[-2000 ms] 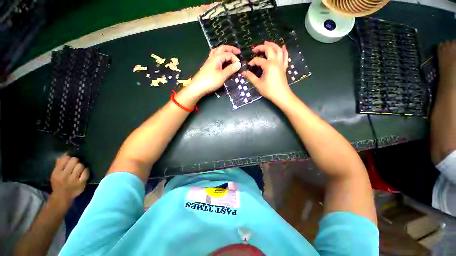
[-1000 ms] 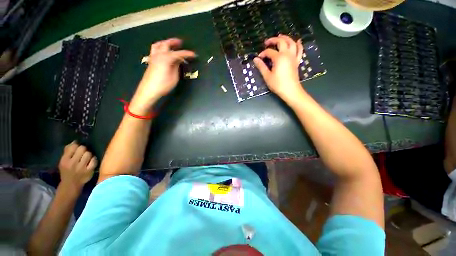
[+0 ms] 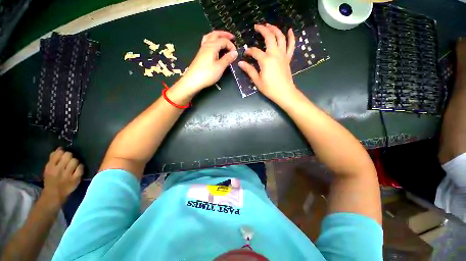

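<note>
A black panel (image 3: pixel 314 56) with rows of small pale squares lies under both my hands. My left hand (image 3: pixel 217 57), with a red band at the wrist, is at the panel's left edge; its thumb and index finger are close together, and any piece between them is hidden. My right hand (image 3: pixel 270 58) is over the panel, fingers spread and thumb near the left fingertips; no held piece shows. A loose pile of small beige pieces (image 3: pixel 162 69) with dark bits lies left of my left hand. One small pale strip lies just below the left hand.
Patterned black panels (image 3: pixel 64 84) lie at the left. A denser black panel (image 3: pixel 406 63) lies at the right. A white fan base (image 3: pixel 343 12) stands behind, cut by the top edge. A neighbour's hand (image 3: pixel 62 171) is at the lower left; another person's arm (image 3: pixel 453 112) is at the right edge.
My left hand went to the beige pile and is now back at the panel beside my right hand. My right hand stayed over the panel, its fingers now more spread. The view shifted slightly.
</note>
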